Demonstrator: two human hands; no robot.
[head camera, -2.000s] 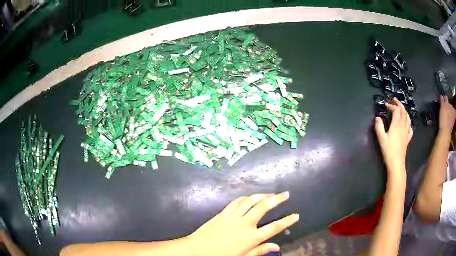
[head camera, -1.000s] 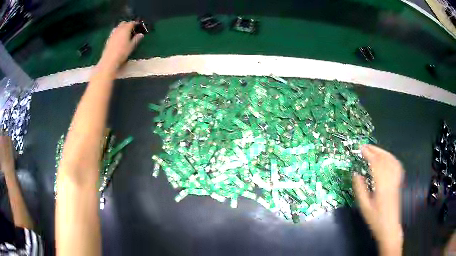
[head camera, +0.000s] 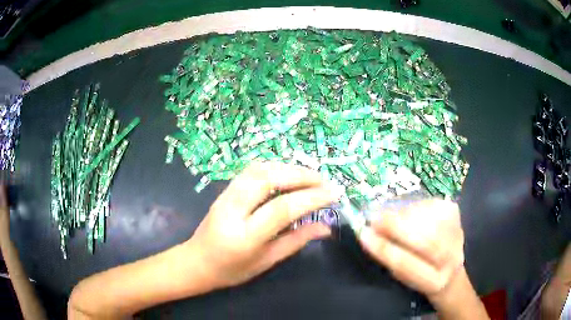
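My left hand (head camera: 269, 219) holds a dark plastic housing (head camera: 322, 219) with pale lines inside, in front of the heap; the fingers hide much of it. My right hand (head camera: 416, 240) grips a small circuit board (head camera: 352, 214), pale and blurred, between thumb and fingers at the housing's right edge. Whether the board touches the housing cannot be told. The big heap of small green circuit boards (head camera: 300, 106) lies just beyond both hands.
A bundle of long board strips (head camera: 87, 169) lies at left. Dark housings (head camera: 552, 153) are grouped at the far right. A white edge strip (head camera: 313, 17) borders the green conveyor belt (head camera: 250, 7). Silvery parts (head camera: 9, 128) lie far left. Other people's arms show at both sides.
My left hand has come back from the belt with a dark housing. My right hand has moved from the heap's right side to the housing, with a board in its fingers. The view has shifted.
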